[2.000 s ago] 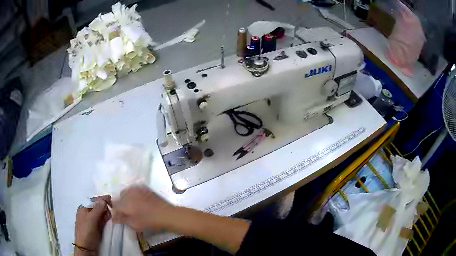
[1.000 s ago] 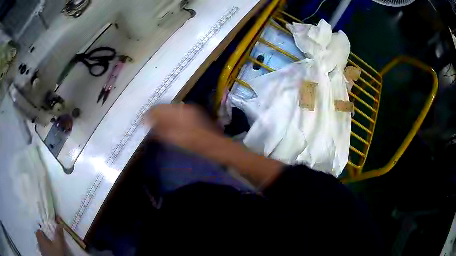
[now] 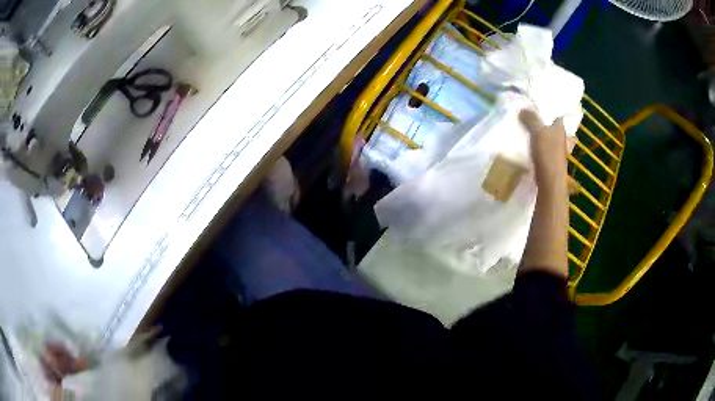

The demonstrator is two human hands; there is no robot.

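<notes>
A bunched white fabric bundle with a tan tag hangs over the yellow wire cart. My right hand reaches from below and grips the bundle near its gathered top; the fingers are partly hidden by the cloth. A paler cloth piece hangs below it. My left hand is blurred at the lower left, at white fabric by the table's front edge. Its fingers are too blurred to make out.
The yellow cart stands right of the white table. Black-handled scissors and pink snips lie on the machine bed. The needle plate is at left. A fan shows at the top right.
My right hand has moved from the sewing table to the cart and taken hold of the bundle. The bundle has shifted and a paler piece shows below. The view has swung right.
</notes>
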